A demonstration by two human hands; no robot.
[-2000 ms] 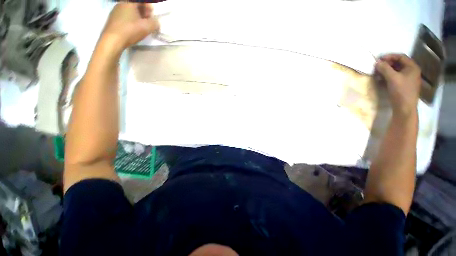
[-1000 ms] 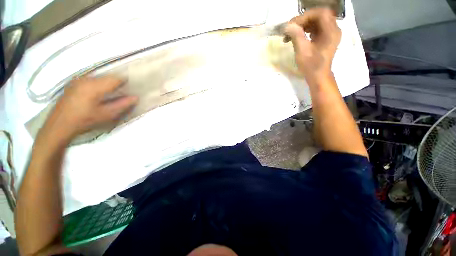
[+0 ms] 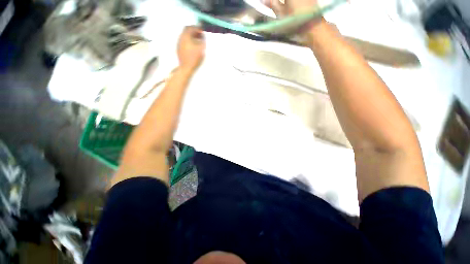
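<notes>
A pale beige fabric strip (image 3: 288,67) lies on the white table cover (image 3: 221,113), partly hidden by my right forearm. A second beige piece (image 3: 327,116) lies nearer me. My left hand (image 3: 190,49) is at the far left of the cover, fingers curled; whether it holds anything cannot be told. My right hand (image 3: 294,11) is at the top edge, blurred and partly cut off, beside a dark cluttered object, perhaps the iron (image 3: 232,9). The green hose (image 3: 227,24) crosses over the right wrist. What the right hand grips is not clear.
A grey-brown strip (image 3: 384,53) lies beyond my right forearm. A brown metallic tray (image 3: 457,135) is at the right edge, a yellow item (image 3: 439,44) behind it. Pale layered pieces (image 3: 121,77) and grey-brown bundles (image 3: 82,33) are at left. A green basket (image 3: 105,139) is below.
The view has swung left. My right hand has moved from the strip's right end to the far side by the hose. My left hand has left the strip and its fingers are curled.
</notes>
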